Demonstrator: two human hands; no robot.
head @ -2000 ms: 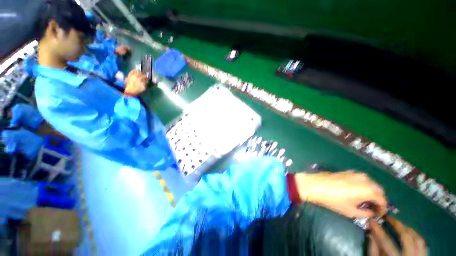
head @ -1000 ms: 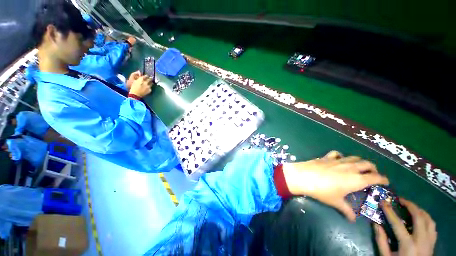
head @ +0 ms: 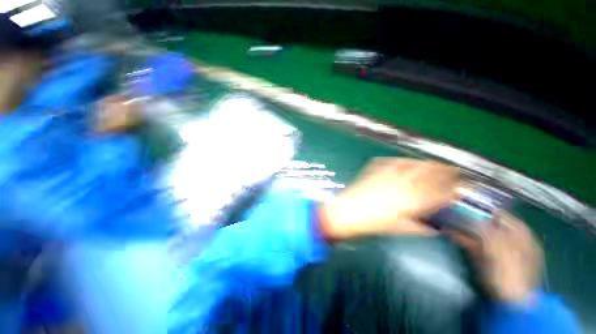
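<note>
The view is strongly blurred. A phone half-assembly (head: 463, 215), a dark slab with a blue-white patch, is between my two hands over the dark-green bench. My left hand (head: 398, 196) holds its left side, with the fingers over the far edge. My right hand (head: 513, 251) holds its right side. A pile of small silver components (head: 310, 175) lies left of my left hand, smeared by the blur. The white component tray (head: 235, 147) lies further left; its separate parts cannot be made out.
A neighbouring worker in a blue smock (head: 72, 176) stands at the left, with a hand near a blue bin (head: 171, 72). A chipped rail (head: 366, 124) edges the bench. On the green belt beyond are a phone body (head: 356, 59) and a smaller item (head: 264, 49).
The view has swung, so the neighbour and tray sit further left and are blurred. My hands and the phone half-assembly appear higher in the picture, near the rail. My right sleeve now shows.
</note>
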